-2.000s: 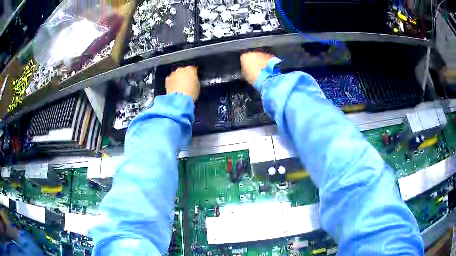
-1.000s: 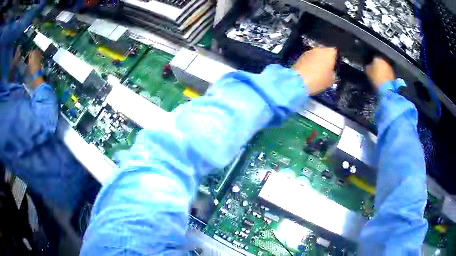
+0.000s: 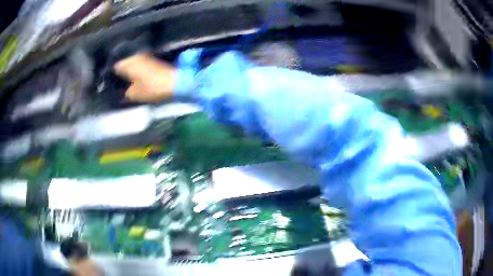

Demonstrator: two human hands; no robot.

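Observation:
My right hand (image 3: 145,78) is at the upper left, in front of the dark component bins (image 3: 100,89) under the shelf. It is bare and blurred, with the fingers pointing left; whether it holds anything cannot be told. Its blue sleeve crosses from the lower right and covers part of the boards. I cannot make out my left hand; a blurred dark shape at the bottom edge is unclear. Below lies a large green circuit board (image 3: 200,140), with a long silver-white heat sink (image 3: 259,180) along its middle.
Another long heat sink (image 3: 100,191) and a yellow strip (image 3: 127,155) show on the board to the left. The blurred shelf edge (image 3: 216,39) runs above my hand. At the lower left are another person's blue sleeve (image 3: 16,245) and a partly dark-covered hand (image 3: 84,263).
The view has swung and blurred. My right hand now appears far to the left, with its arm stretched across the boards. My left hand and arm have dropped out of clear view.

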